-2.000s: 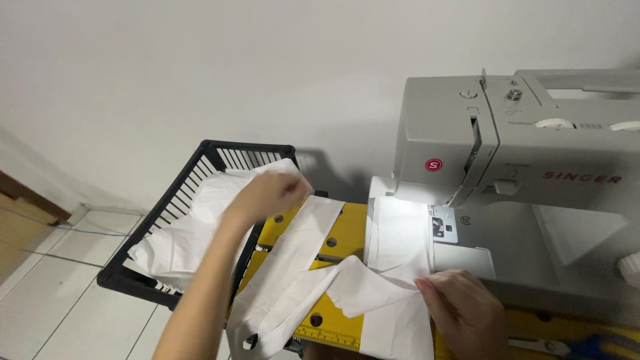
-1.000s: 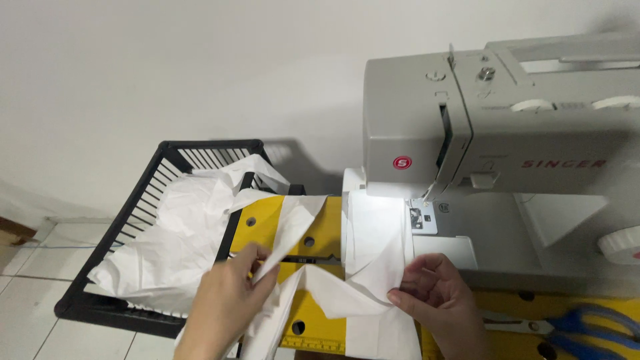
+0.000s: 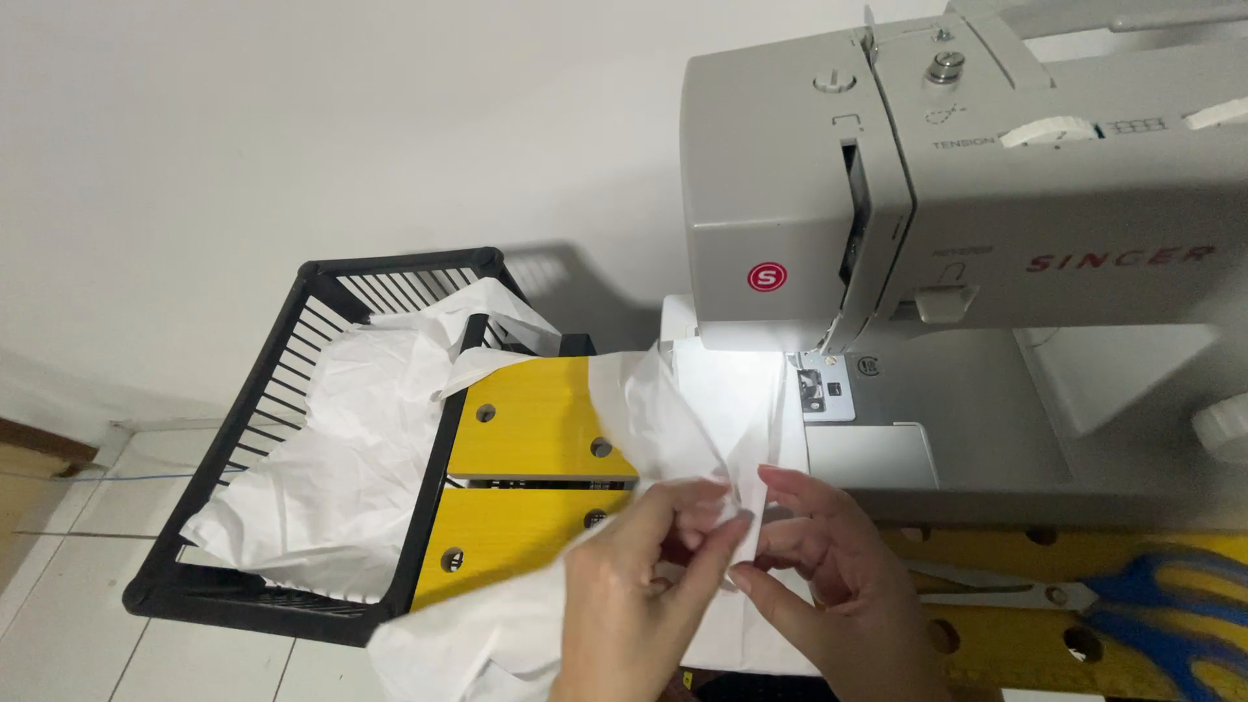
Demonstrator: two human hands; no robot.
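White fabric (image 3: 643,409) lies over the yellow worktop and the left end of a Singer sewing machine (image 3: 780,195), in the light below the needle area. My left hand (image 3: 648,585) pinches a folded edge of this fabric between thumb and fingers. Close beside it, my right hand (image 3: 829,575) holds the same folded edge from the right, its thumb at the lower end. The two hands nearly touch. A loose part of the fabric hangs at the lower left, beside my left wrist.
A black plastic basket (image 3: 249,390) holding crumpled white fabric (image 3: 361,439) stands left of the yellow worktop (image 3: 517,409). Scissors with blue handles (image 3: 1160,595) lie at the lower right, in front of the machine. A wall rises behind; floor tiles show at the lower left.
My left hand has moved right from over the basket side to beside my right hand, bringing fabric along. The view has shifted closer to the work.
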